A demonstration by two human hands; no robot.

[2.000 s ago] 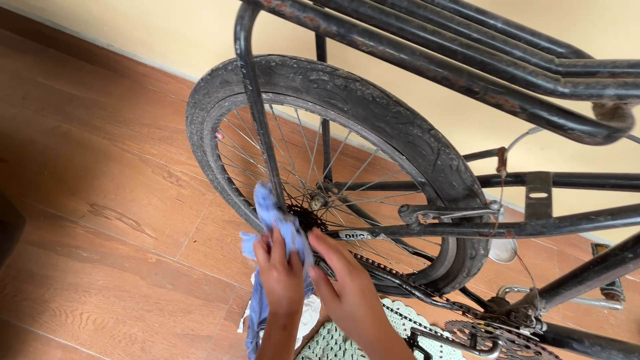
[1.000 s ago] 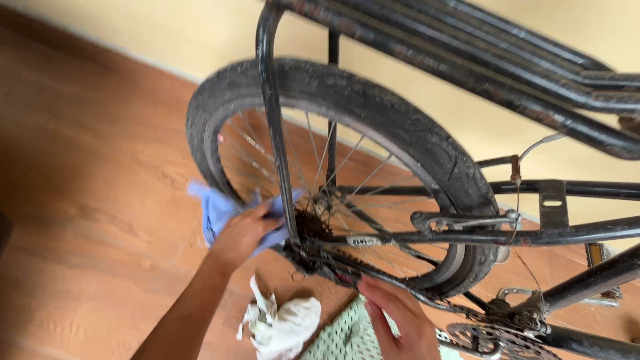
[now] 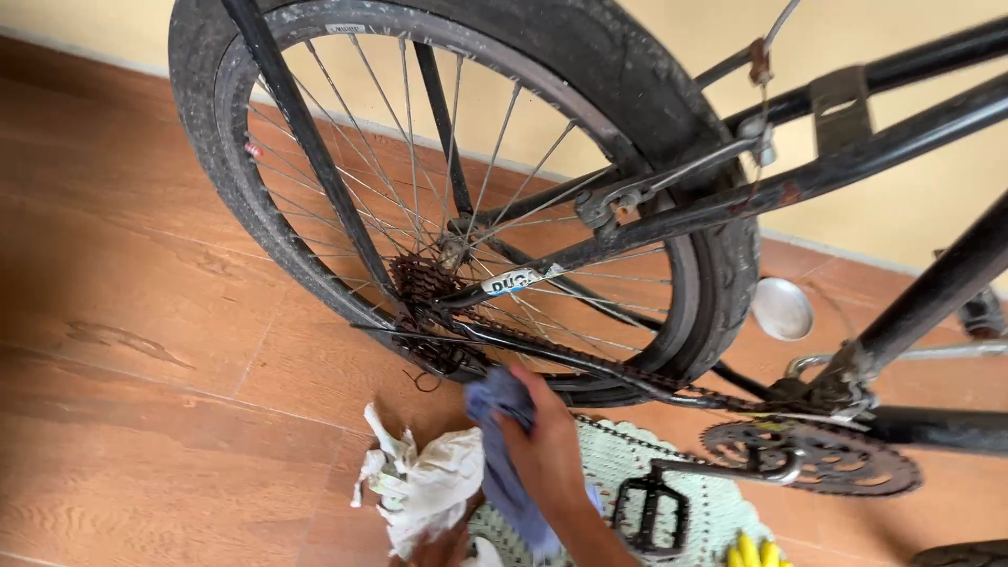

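My right hand (image 3: 547,445) grips a crumpled blue cloth (image 3: 504,457), its upper end close to the rear derailleur (image 3: 445,350) of a black bicycle. Above lie the dark, dirty rear sprockets (image 3: 425,279), and the chain (image 3: 551,342) runs right from there to the rusty chainrings (image 3: 811,457). At the bottom edge, only part of my left hand (image 3: 437,549) shows, beside a crumpled white cloth (image 3: 441,480); its grip is hidden. The rear wheel's tire (image 3: 598,71) looks worn and dusty.
A black pedal (image 3: 650,516) hangs over a pale green crocheted mat (image 3: 622,449). Yellow finger-like tips (image 3: 756,551) show at the lower edge. A round metal dish (image 3: 782,309) lies on the wood-look floor (image 3: 157,441) behind the wheel. A yellow wall (image 3: 929,213) stands beyond.
The blue cloth was in my left hand near the sprockets; now my right hand holds it, lower down. My left hand has dropped to the bottom edge. The view is closer.
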